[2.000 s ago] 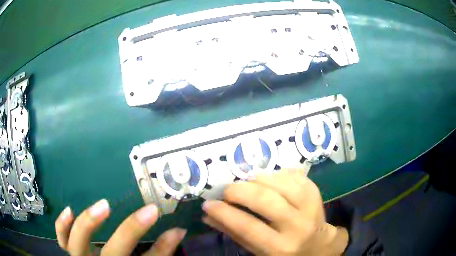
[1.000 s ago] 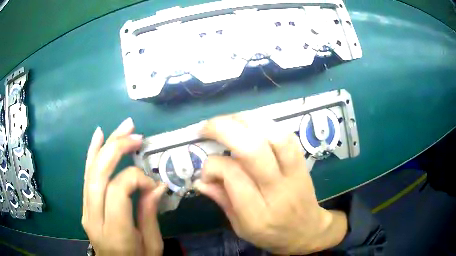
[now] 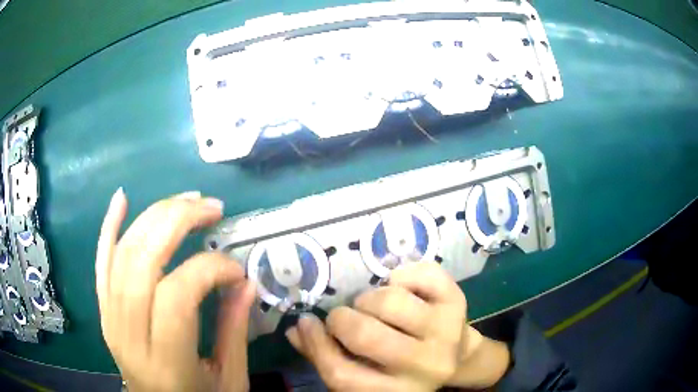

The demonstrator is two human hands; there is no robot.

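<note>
A single silver-grey frame plate point(image 3: 451, 181) lies tilted in front of me, its raised rail on the far side. It has three pale rings with blue discs; the left round unit point(image 3: 288, 272) lies between my hands. My left hand point(image 3: 172, 291) is at the plate's left end, thumb and fingertips close to the left ring's side; whether they grip the plate is hard to tell. My right hand point(image 3: 390, 329) is curled at the scalloped near edge, thumb and fingertips just below the left and middle rings. Anything tiny between those fingertips is hidden.
Bright stacked modules point(image 3: 367, 69) lie beyond the plate, with thin strands hanging under their scalloped edge. Waiting modules point(image 3: 27, 230) stand endwise at the far left. The green bench point(image 3: 115, 153) curves down to a dark floor with a yellow line at the lower right.
My right hand has moved off the plate's rail and middle ring to the near edge, uncovering the middle unit. My left hand has shifted slightly left. The plate has shifted slightly right.
</note>
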